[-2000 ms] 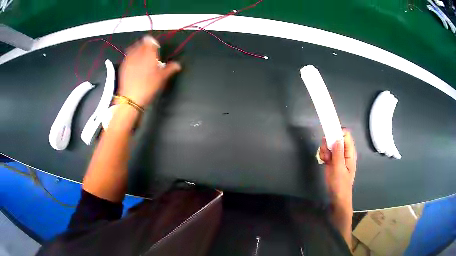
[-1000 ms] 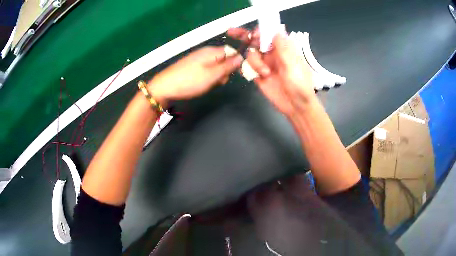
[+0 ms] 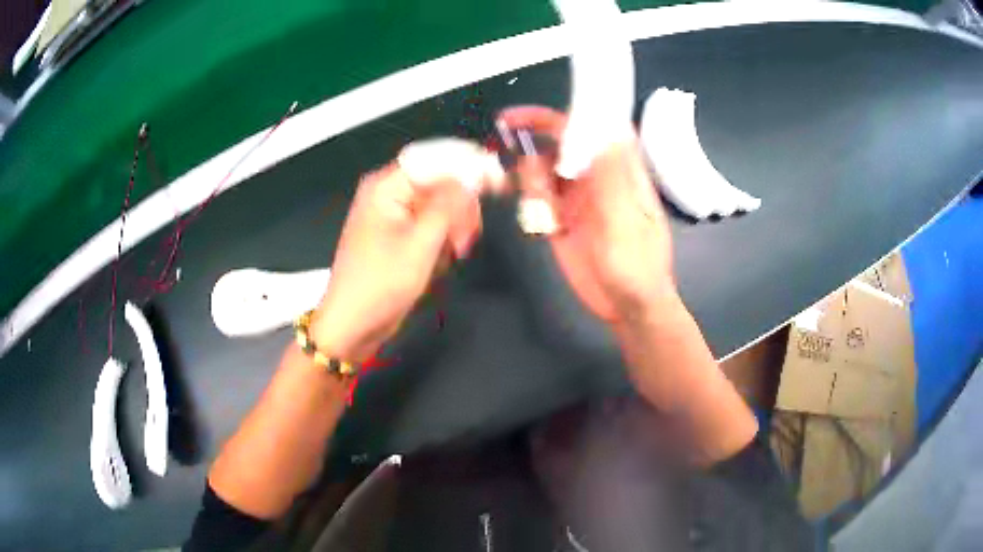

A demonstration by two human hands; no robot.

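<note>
My right hand point(image 3: 614, 221) holds a long white curved shell point(image 3: 601, 81) upright, its top cut off by the frame edge. A small pale piece point(image 3: 536, 216) shows at its fingertips. My left hand point(image 3: 404, 226) is blurred and pinches a short white end piece point(image 3: 447, 162) close to the right fingertips. Thin dark and red wires point(image 3: 440, 283) show near the hands. A white handle housing point(image 3: 264, 302) lies partly behind my left wrist, its broad rounded end showing.
Two white curved parts point(image 3: 108, 431) lie at the lower left, with red leads point(image 3: 172, 253) running over the white rail point(image 3: 431, 92) to the green belt point(image 3: 323, 65). Stacked curved shells point(image 3: 695, 162) lie right of my hands. Brown cartons point(image 3: 846, 356) are at the lower right.
Both hands have come together from opposite sides, bringing the long shell up. Since a second ago, my left hand has moved slightly down, showing the white end piece, and more of the handle housing is visible.
</note>
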